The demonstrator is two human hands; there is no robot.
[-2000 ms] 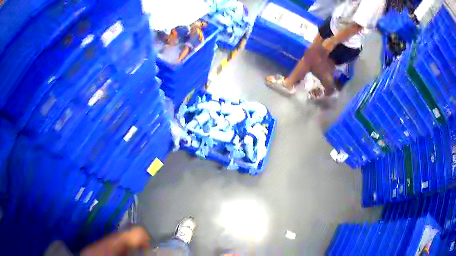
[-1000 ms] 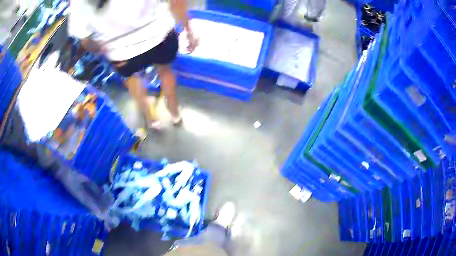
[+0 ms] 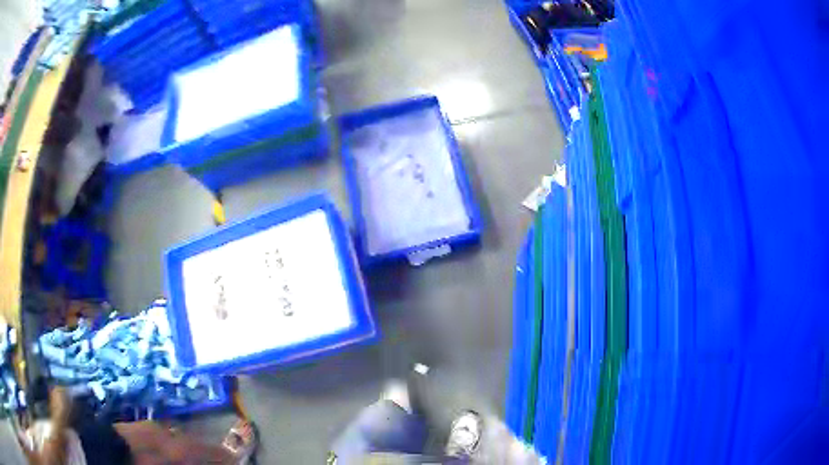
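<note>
Neither of my hands is in view. Nearest in front, a blue crate [image 3: 362, 300] has a flat white sheet [image 3: 245, 313] inside its rim, with small dark marks on it. To its right and slightly ahead, a shallower blue crate [image 3: 464, 186] lies on the floor with a pale liner [image 3: 391, 204], also marked. Farther ahead on the left, another blue crate [image 3: 264, 150] has a plain-looking white sheet [image 3: 238, 86].
Tall stacks of blue crates [image 3: 682, 272] with green ones among them rise close on the right. Light-blue soft items [image 3: 109, 350] are heaped at left. Another person's leg [image 3: 173, 440] shows at the bottom left. A long curved bench or belt edge [image 3: 18, 209] runs along the left.
The view has moved forward and turned. The white-sheeted crates are closer, the light-blue heap has shifted left, and the other person is now at the bottom left. The blurred hand at lower left is gone.
</note>
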